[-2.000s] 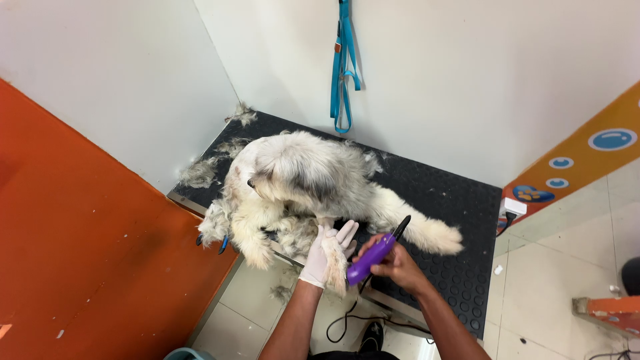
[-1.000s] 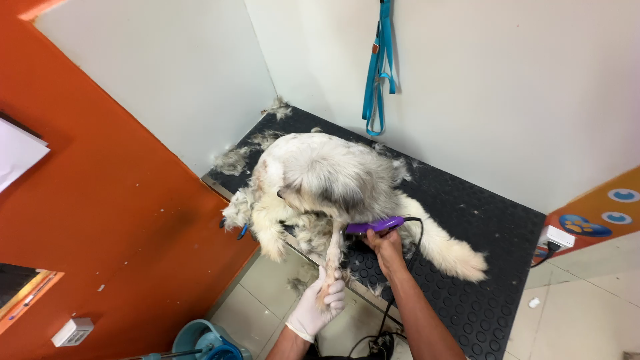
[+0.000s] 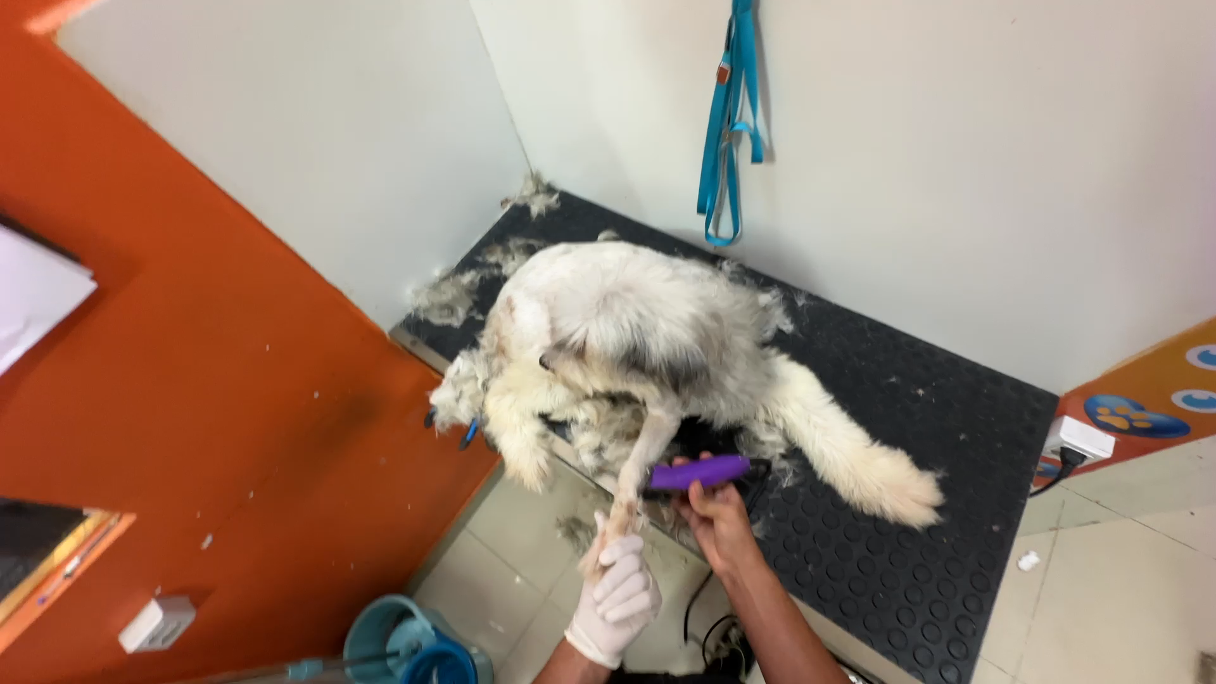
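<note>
A long-haired white and grey dog (image 3: 617,313) lies on a black rubber-topped grooming table (image 3: 874,579), its back clipped short. My left hand (image 3: 617,589), in a white glove, grips the paw end of one thin, clipped leg (image 3: 655,432) and holds it out past the near edge. My right hand (image 3: 717,522) is bare and holds a purple electric clipper (image 3: 701,472), its head against the lower part of that leg. A fluffy, unclipped leg (image 3: 855,456) stretches to the right over the table.
Loose cut fur (image 3: 446,299) lies at the table's left end. A blue leash (image 3: 727,133) hangs on the white wall behind. Blue buckets (image 3: 389,627) stand on the floor at the lower left. A white socket box with a black plug (image 3: 1083,439) is at the right edge.
The clipper has moved down the held leg from higher up, near the body. Two seconds ago the clipper pointed up and right, beside my gloved palm under the leg; now my left hand is closed round the paw end.
</note>
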